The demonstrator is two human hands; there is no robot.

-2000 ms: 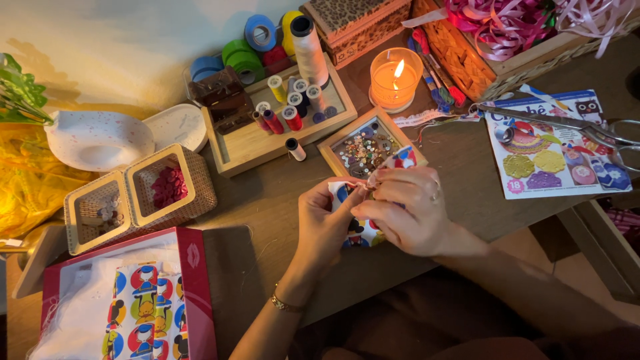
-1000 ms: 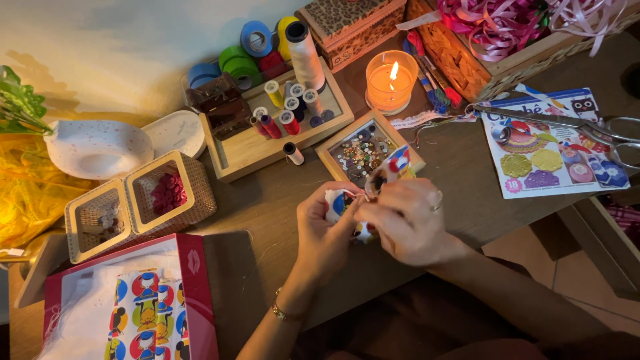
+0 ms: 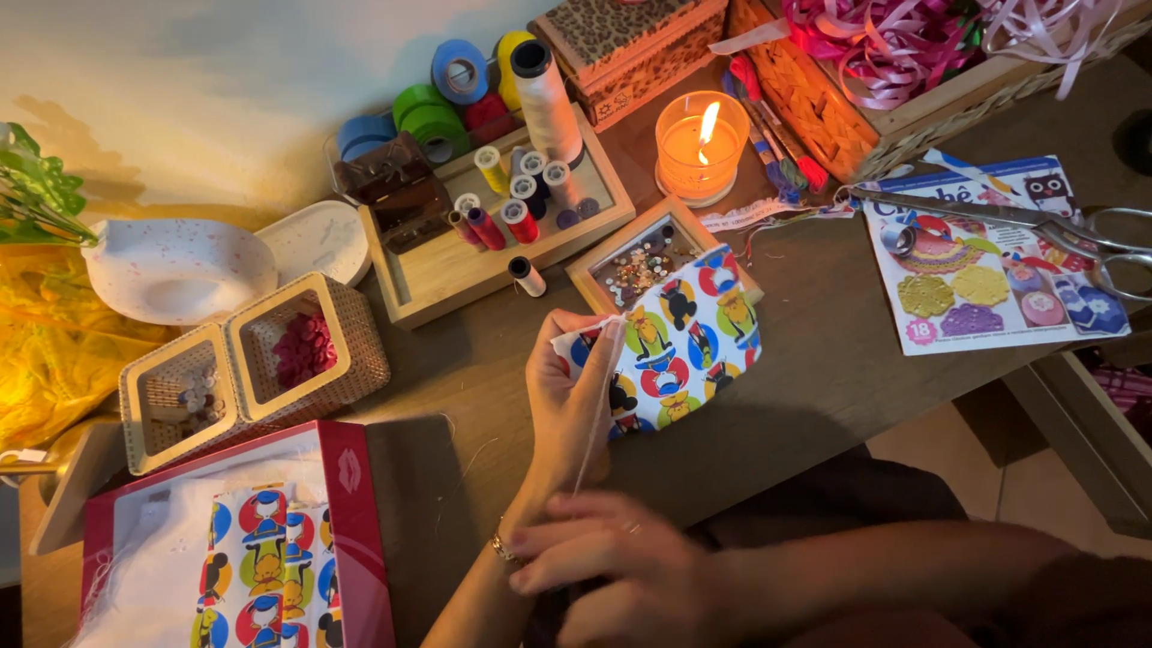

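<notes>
My left hand (image 3: 571, 396) pinches the left edge of a cartoon-print cloth (image 3: 670, 351) between thumb and fingers, above the table. A white thread (image 3: 596, 427) runs from the pinched edge down toward my right hand (image 3: 621, 562), which is blurred, low and near my left wrist, its fingers partly spread. Whether my right fingers hold the thread or a needle cannot be seen. Behind the cloth, and partly covered by it, lies a wooden frame tray (image 3: 594, 270) of beads and buttons. A small thread spool (image 3: 527, 277) lies left of that tray.
A lit candle in a glass (image 3: 702, 148) stands behind the bead tray. Scissors (image 3: 1035, 220) rest on a crochet magazine (image 3: 999, 270) at right. A wooden tray (image 3: 405, 310) holds thread spools. Woven baskets (image 3: 373, 355) and a red-edged box (image 3: 355, 531) with printed cloth are at left.
My right hand has moved from the cloth down toward my left wrist. The cloth, bunched between both hands before, now spreads out to the right of my left hand.
</notes>
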